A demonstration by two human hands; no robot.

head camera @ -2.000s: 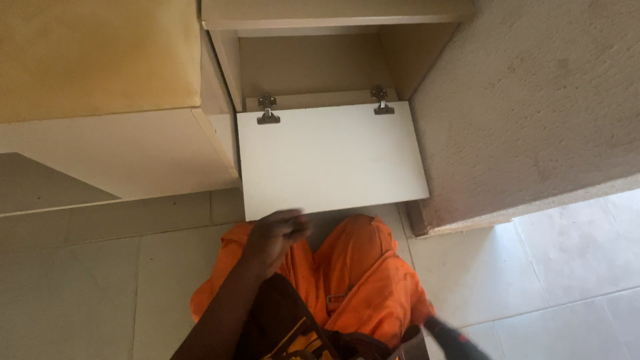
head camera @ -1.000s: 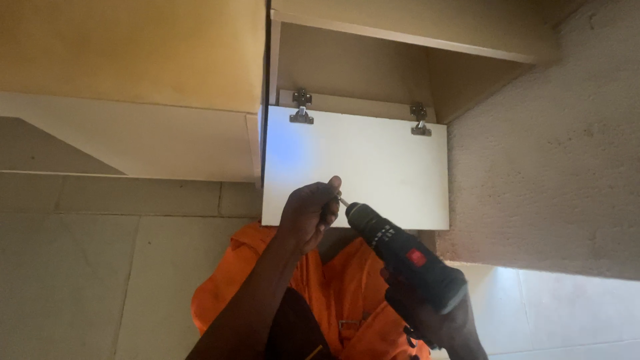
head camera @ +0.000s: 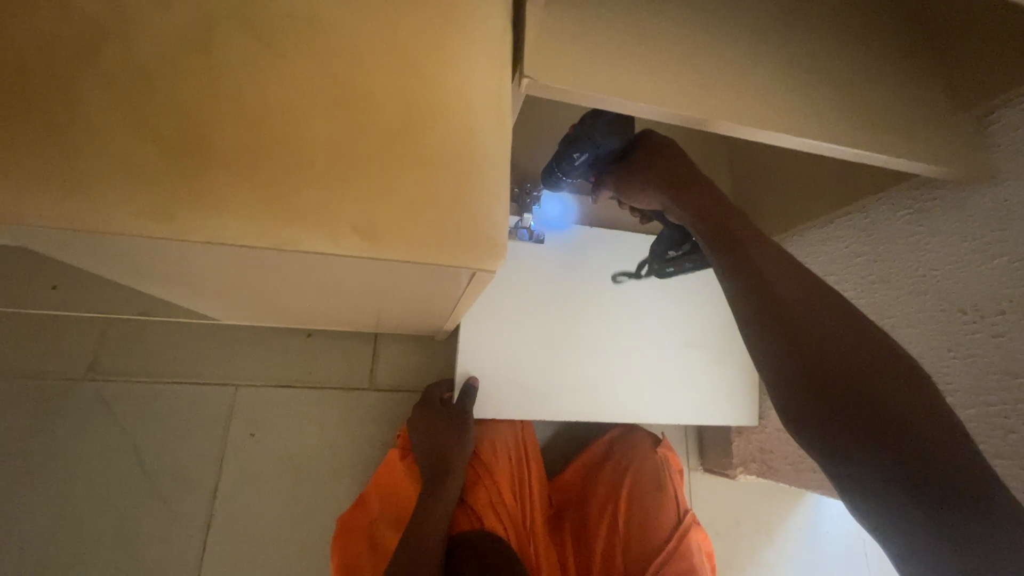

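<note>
My right hand [head camera: 652, 178] grips a dark cordless drill [head camera: 588, 150], whose nose points at the left metal cabinet hinge [head camera: 526, 216] inside the cabinet opening. The drill's lamp throws a bluish glow beside that hinge. Below lies a white cabinet door panel [head camera: 608, 336], folded open toward me. My left hand [head camera: 444, 428] holds the panel's near left corner, thumb on top. The drill's tip and its exact contact with the hinge are hard to make out. The right hinge is not visible behind the drill and my arm.
A yellowish cabinet [head camera: 256, 128] stands close on the left. Above the opening runs a cabinet board's edge [head camera: 720, 128]. A rough plastered wall [head camera: 920, 320] borders the right side. My knees in orange trousers [head camera: 512, 480] are near the panel, over a tiled floor [head camera: 120, 464].
My right hand has carried the drill from in front of the panel up to the left hinge. My left hand has moved from near the drill bit to the panel's corner.
</note>
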